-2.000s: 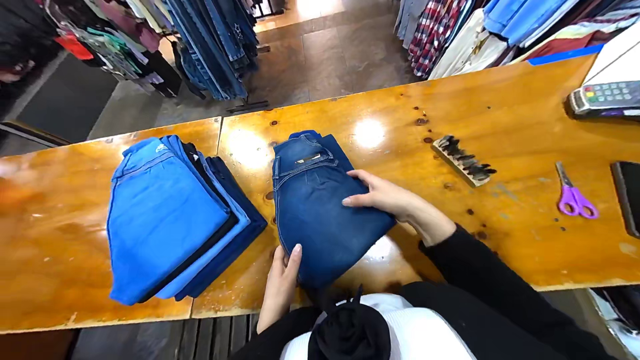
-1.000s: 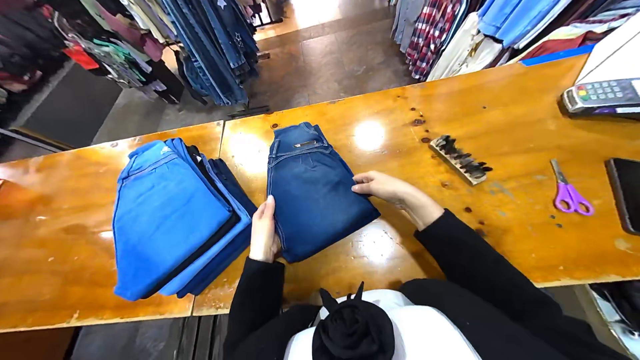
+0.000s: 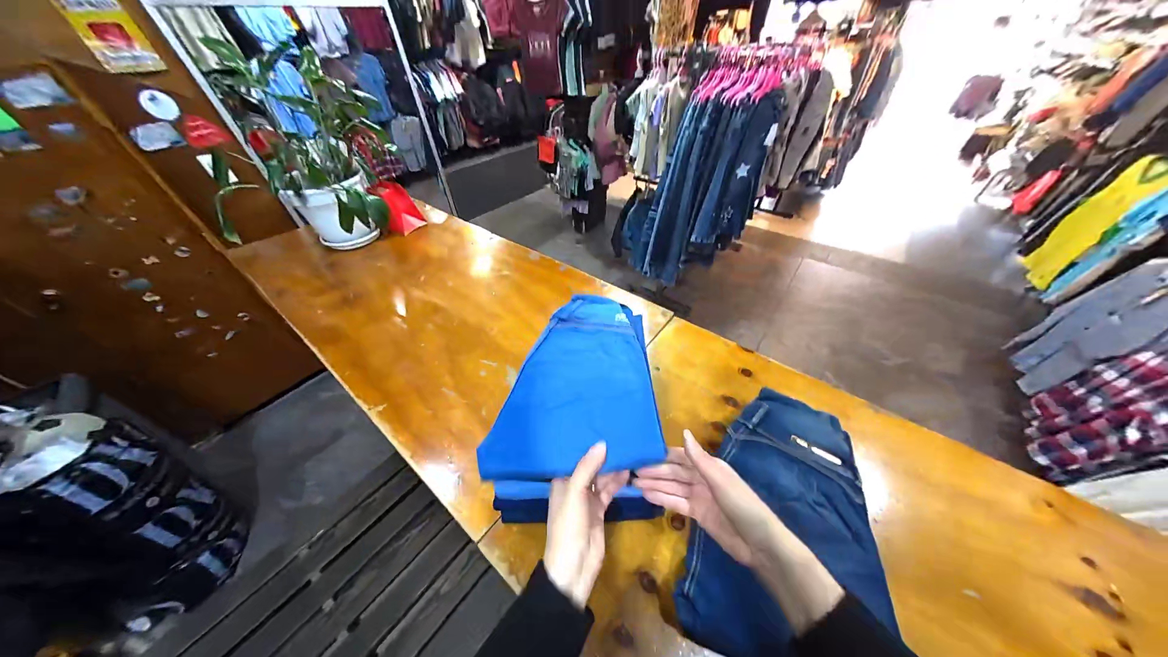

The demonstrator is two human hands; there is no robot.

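Note:
A stack of folded trousers, with bright blue jeans (image 3: 584, 392) on top, lies on the wooden counter (image 3: 365, 319). My left hand (image 3: 581, 520) is at the front edge of the stack, its thumb over the bright blue fabric and its fingers at the edge. At the stack's front right corner is my right hand (image 3: 707, 502), fingers spread and palm turned to the left; whether it grips the fabric is unclear. Folded dark blue jeans (image 3: 803, 493) with a small patch at the waist lie to the right, partly hidden under my right forearm.
A potted plant (image 3: 333, 205) and a red paper item (image 3: 397, 207) stand at the counter's far left end. Beyond the counter are a rack of jeans (image 3: 703, 173) and more clothes at the right. A patterned dark bag or bundle (image 3: 119, 511) is at the lower left.
Both hands have left the dark blue jeans and moved left to the stack with the bright blue jeans on top. The view has swung far to the left.

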